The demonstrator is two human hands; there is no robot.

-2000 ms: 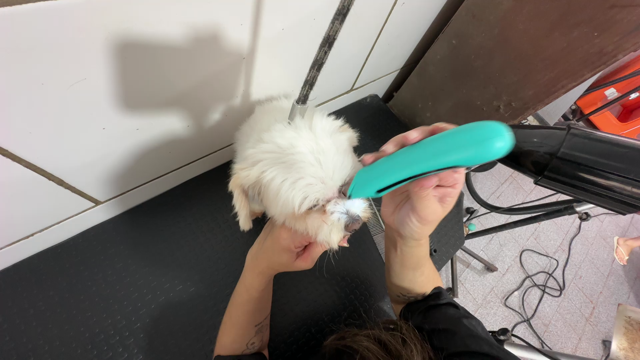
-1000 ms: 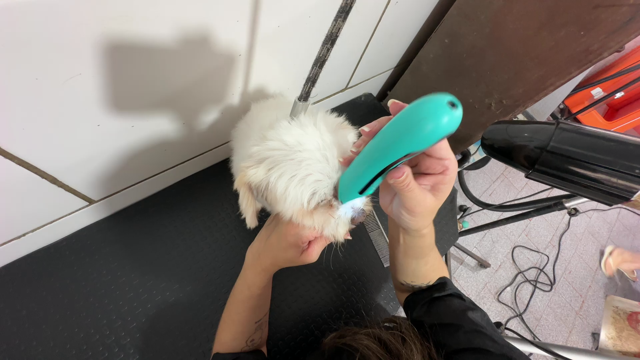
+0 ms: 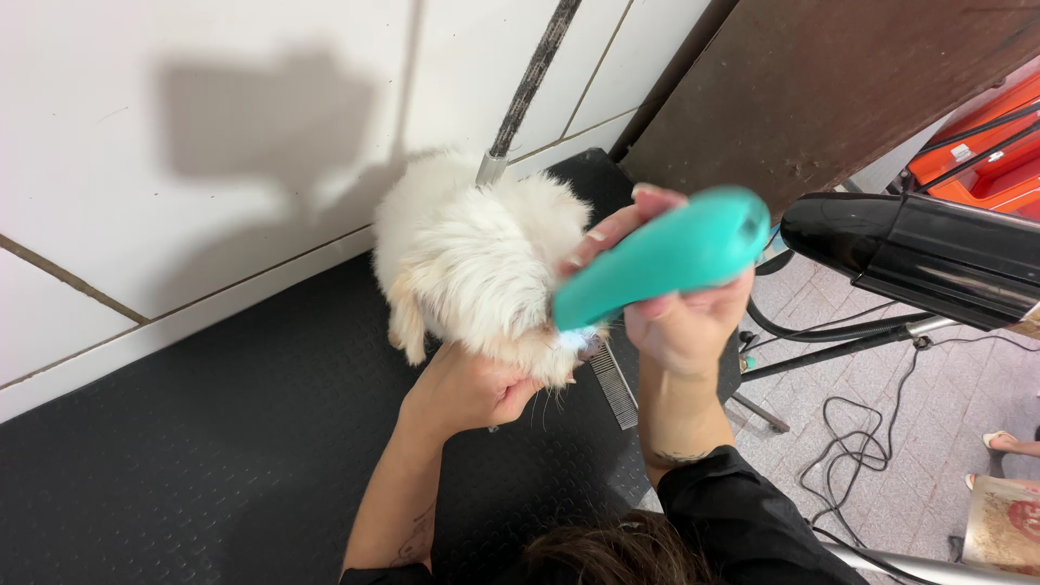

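A small white dog [image 3: 479, 260] is on a black textured grooming table [image 3: 203, 422], its head turned toward the right. Under its chin, my left hand [image 3: 467, 390] holds the muzzle, the fingertips partly hidden by fur. A teal hair clipper [image 3: 666, 252] is gripped in my right hand [image 3: 682, 317], its blade end at the fur beside the dog's eye and nose, where a bluish-white light shows. The blade itself is hidden. Below the muzzle, a metal grooming comb [image 3: 613, 386] lies on the table. A dark patterned strap or cord with a metal fitting [image 3: 491, 169] reaches the dog's neck.
White wall tiles [image 3: 268, 106] border the table's far side. A black dryer nozzle [image 3: 902, 252] on a stand juts in from the right, close to the clipper. Beyond are an orange container [image 3: 987, 158], a cable [image 3: 861, 443] on the floor, and another person's foot [image 3: 1003, 443].
The clipper has swung in my right hand since the first frame, its rear end shifting, while its front stays by the dog's face. My left hand remains beneath the muzzle.
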